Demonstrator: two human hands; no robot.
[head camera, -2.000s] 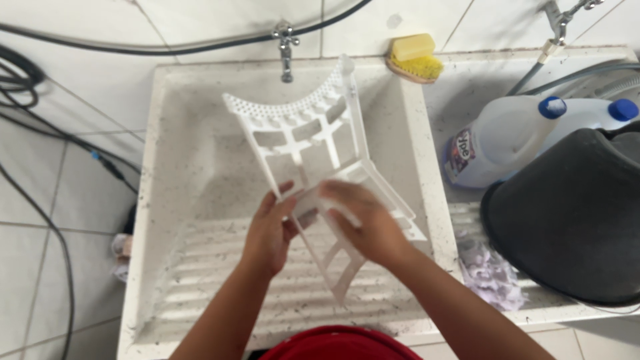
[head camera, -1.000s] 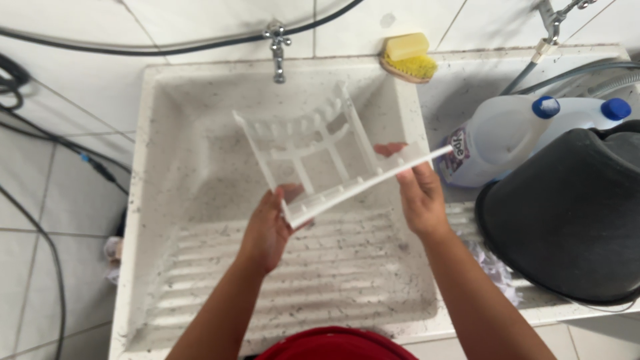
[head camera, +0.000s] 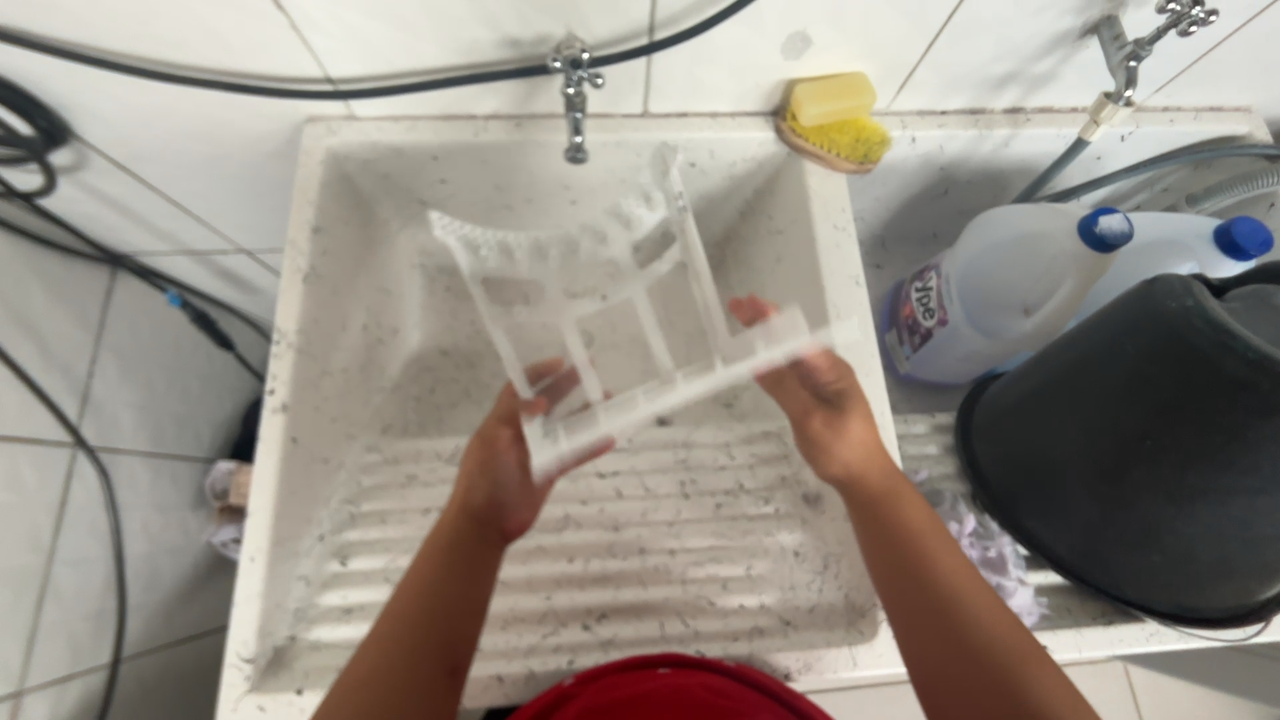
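Note:
A white plastic frame with open slots and a curved, perforated far edge (head camera: 650, 310) is held tilted above the basin of a laundry sink (head camera: 840, 300). My left hand (head camera: 510, 450) grips its near left corner, fingers partly behind the bars. At the near right end my right hand (head camera: 815, 395) holds the solid edge strip, with fingertips showing beyond it. The frame is blurred, so its fine detail cannot be read. Beneath it lie the basin and the ribbed washboard (head camera: 600, 570), both speckled with dark bits.
A chrome tap (head camera: 574, 100) juts over the back rim. Yellow soap (head camera: 832, 98) rests on a yellow-bristled brush (head camera: 845, 140) at the back right corner. To the right are plastic jugs (head camera: 1000, 290) with blue caps, a black bucket (head camera: 1130, 450) and a crumpled cloth (head camera: 985, 560). Black hose hangs at left.
Two seconds ago my right hand was over the middle of the frame; it has moved right to the frame's end. The frame has turned, with its near strip now slanting up to the right.

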